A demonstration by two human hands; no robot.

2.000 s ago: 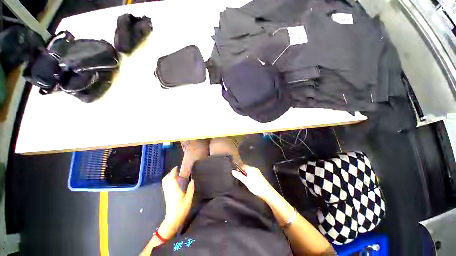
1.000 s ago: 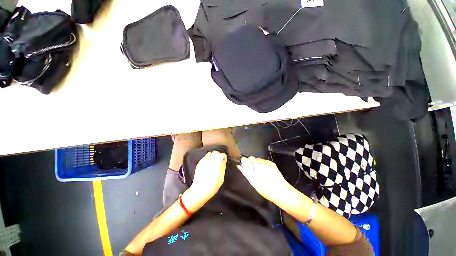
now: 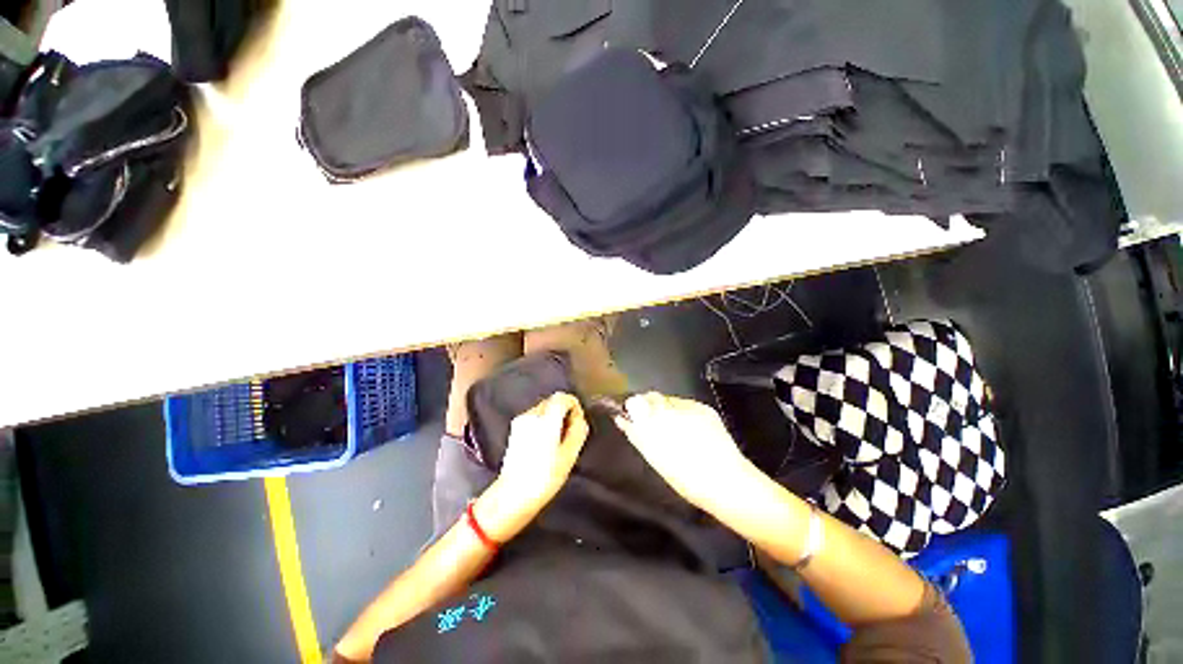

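A small black fabric pouch [image 3: 509,389] lies in my lap, over the dark apron [image 3: 584,610] with small blue lettering. My left hand [image 3: 542,448] is on the pouch's right side, fingertips pinched together at its edge. My right hand [image 3: 675,441] is just to the right, fingers curled around a small slim tool [image 3: 610,406] that is mostly hidden, its tip pointing to the pouch edge. What kind of tool it is cannot be made out.
The white table [image 3: 260,298] holds a flat black pouch [image 3: 385,106], rounded pouches [image 3: 620,136] before stacked dark panels [image 3: 908,104], and black bags [image 3: 104,149] at left. A blue crate [image 3: 260,435] stands below left. A checkered cushion [image 3: 908,435] is at right.
Since two seconds ago my left hand has moved from the pouch's left side across to its right edge. In the last second both hands have stayed nearly in place. The view has shifted.
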